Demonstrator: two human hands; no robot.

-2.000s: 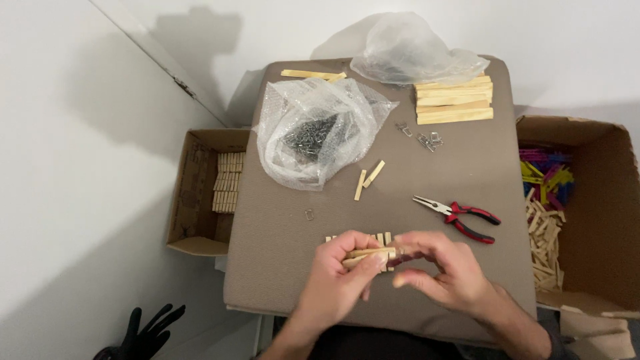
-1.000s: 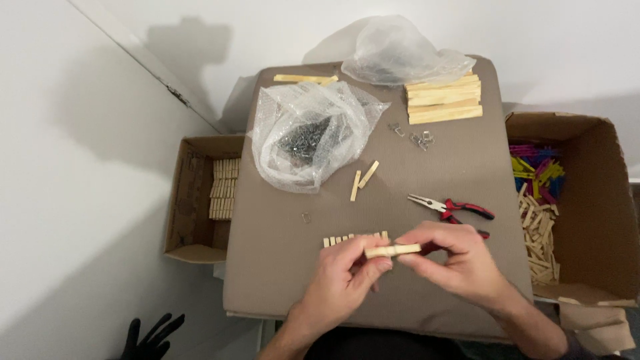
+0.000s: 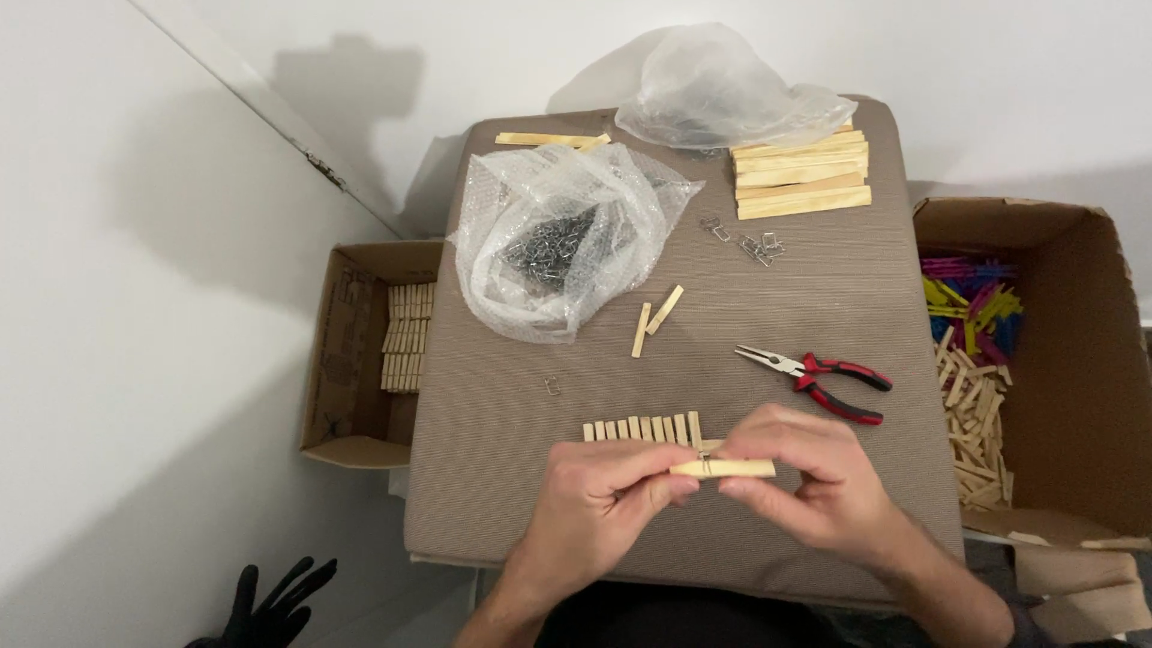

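Observation:
Between both hands is a wooden clothespin (image 3: 733, 468) with a metal spring round it. My left hand (image 3: 598, 508) pinches its left end, and my right hand (image 3: 810, 477) grips it toward the right. Just beyond the fingers lies a row of wooden clothespins (image 3: 634, 428), partly hidden by the hands. Red and black needle-nose pliers (image 3: 804, 369) rest with jaws pointing left. Two wooden clothespin pieces (image 3: 642, 329) lie farther back. A single wire spring (image 3: 552, 386) is on the left, and several more springs (image 3: 760, 249) lie near the back right.
A bubble-wrap bag (image 3: 486, 288) of springs and stacked wooden strips (image 3: 801, 175) under a plastic bag (image 3: 711, 99) occupy the cushioned surface. Cardboard boxes with clothespins stand left (image 3: 346, 454) and right (image 3: 1080, 378). A black glove-like hand (image 3: 274, 607) shows at lower left.
The clothespin between my hands has turned to lie about level, and its spring shows more plainly. My hands have stayed near the front of the surface.

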